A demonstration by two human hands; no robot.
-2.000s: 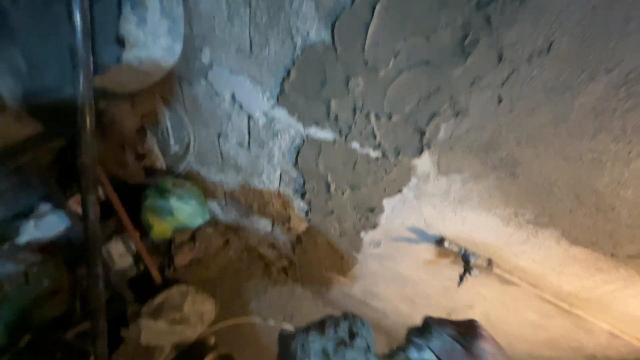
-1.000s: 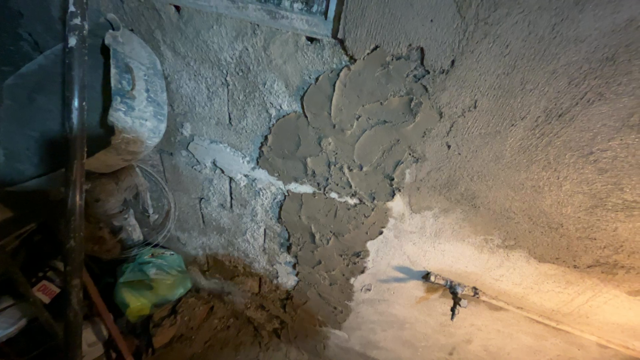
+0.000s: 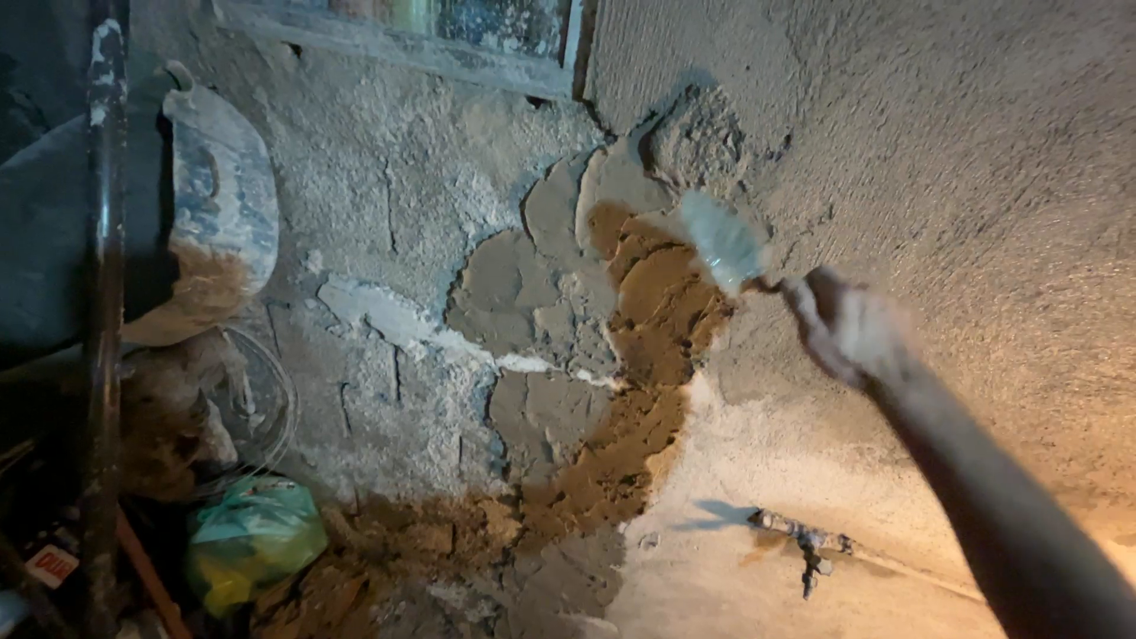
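Observation:
My right hand (image 3: 848,328) reaches in from the lower right, closed round the handle of a trowel (image 3: 723,241). The blade, blurred by motion, is at the right side of the wet mortar (image 3: 550,284) in the wall corner, just below a rough lump of mortar (image 3: 701,142). Whether the blade touches the wall I cannot tell. Wet mortar spreads over the grey block wall (image 3: 373,204), with a pale strip (image 3: 408,324) running toward it. My left hand is outside the view.
A metal pipe fitting (image 3: 803,537) sticks out at the lower right wall. An upright pole (image 3: 105,311), a mortar-stained plastic container (image 3: 217,213), coiled wire (image 3: 288,399) and a green plastic bag (image 3: 253,537) stand at the left. A window frame (image 3: 497,62) is above.
My right hand with the trowel has come into view at the wall, where one second ago no hand showed. A rough mortar lump now shows at the upper right of the patch.

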